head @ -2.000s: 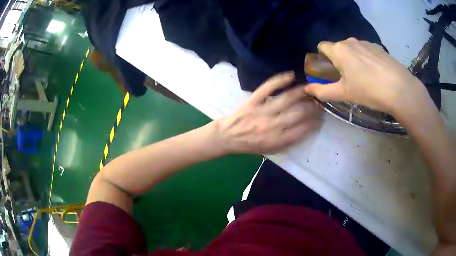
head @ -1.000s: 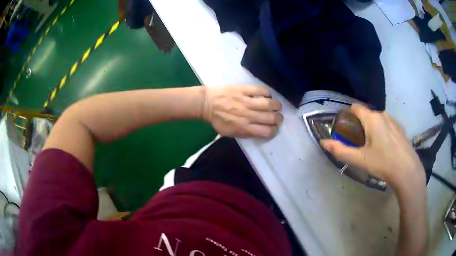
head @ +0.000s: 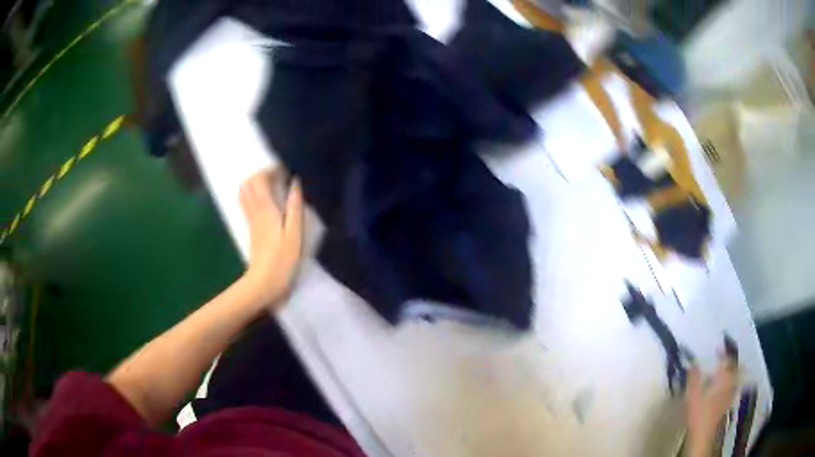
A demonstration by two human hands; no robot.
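A dark garment piece [head: 429, 223] lies spread over the white table, with a narrow pale strip [head: 465, 314] along its near edge. My left hand [head: 273, 228] is at the table's front edge beside the cloth's left side, fingers extended and thumb apart, with no clear grip. My right hand [head: 710, 402] is small and blurred at the lower right, partly cut off by the bottom edge. A small dark shape touches its fingertips; I cannot tell whether it is held. The iron cannot be made out.
A long dark object [head: 659, 335] lies on the white table [head: 581, 268] left of my right hand. Brown and dark scraps [head: 679, 223] lie along the far right side. Pale blurred material stands beyond. Green floor [head: 107, 241] with a striped line is at left.
My right hand has moved from the iron by the strip to the far lower right. My left hand has moved from the bare table edge to beside the cloth. The view has shifted and blurred.
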